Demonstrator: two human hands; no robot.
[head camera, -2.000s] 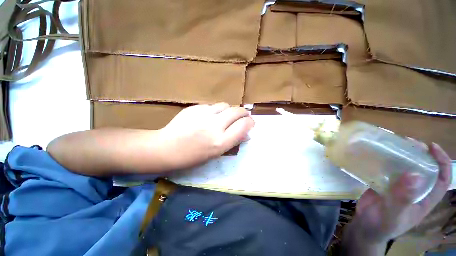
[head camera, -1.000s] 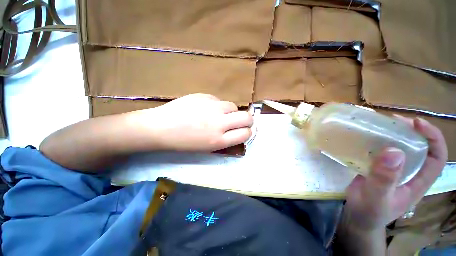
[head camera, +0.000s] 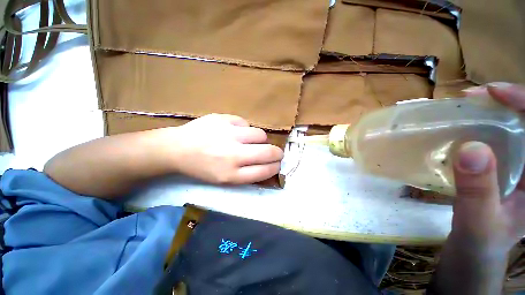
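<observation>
Brown bag body panels (head camera: 196, 89) lie in overlapping layers with square cut-outs. My left hand (head camera: 230, 152) lies on the nearest panel beside its corner notch (head camera: 298, 133), fingers bent at the panel's edge; its fingertips are partly hidden. My right hand (head camera: 486, 173) holds the clear glue bottle (head camera: 426, 141) on its side, thumb on the near face. The bottle's pale nozzle (head camera: 316, 139) points left, with its tip at or very near the whitish notch corner. Whether glue is coming out cannot be told.
The white table (head camera: 345, 199) has a yellowish front edge just before my apron (head camera: 276, 259). Brown straps (head camera: 43, 34) hang in loops at the upper left. More brown straps (head camera: 411, 268) show below the table edge at the lower right.
The bottle has come from the right, first up to the notch, and now lies more level, nozzle at the corner. The panels have shifted slightly right in view. My left hand now bends the edge.
</observation>
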